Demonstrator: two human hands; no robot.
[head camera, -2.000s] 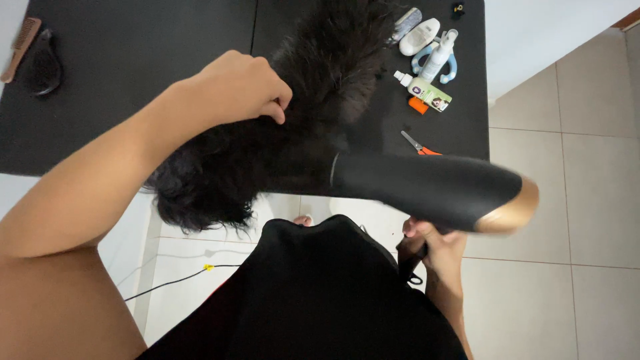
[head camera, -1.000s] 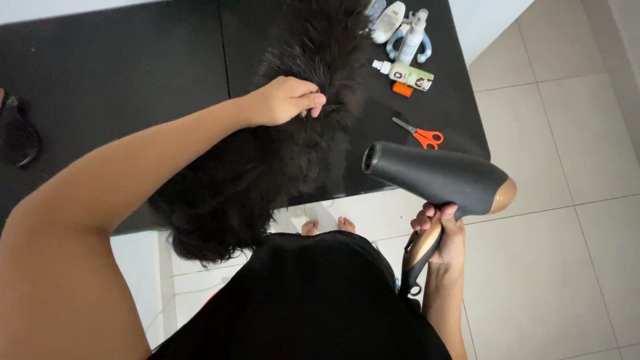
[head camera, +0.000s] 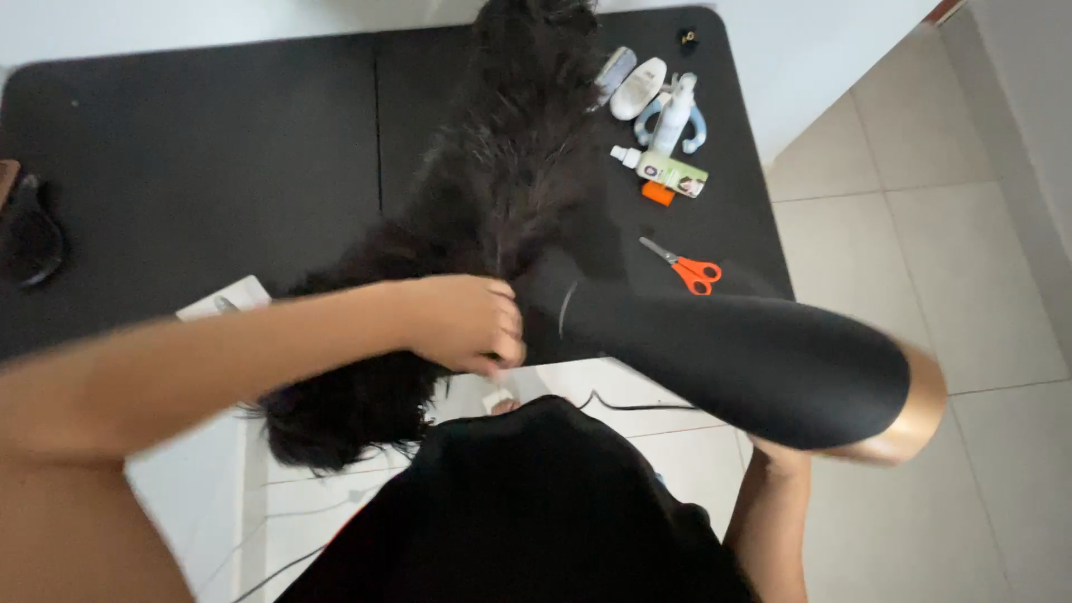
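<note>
A long-haired black furry animal (head camera: 528, 159) lies across the black table, its head end not clear. My left hand (head camera: 469, 322) rests against its fur near the table's front edge, fingers curled and blurred; whether they pinch hair I cannot tell. In my right hand (head camera: 779, 452), mostly hidden beneath the barrel, is a black and gold hair dryer (head camera: 737, 360). Its nozzle points left at the fur, close to my left fingers. The dryer's handle is out of sight.
Orange-handled scissors (head camera: 691, 270) lie right of the animal on the black table (head camera: 209, 167). Behind them are a green-labelled spray bottle (head camera: 670, 173), a clear spray bottle (head camera: 674, 113), a white oval container (head camera: 638, 89) and an orange object (head camera: 657, 193). A black brush (head camera: 29, 234) sits far left. Cords (head camera: 645, 407) run below.
The dryer has moved left, its nozzle now close to the fur, where a second ago it was held away. My left hand has moved down the fur toward the front edge.
</note>
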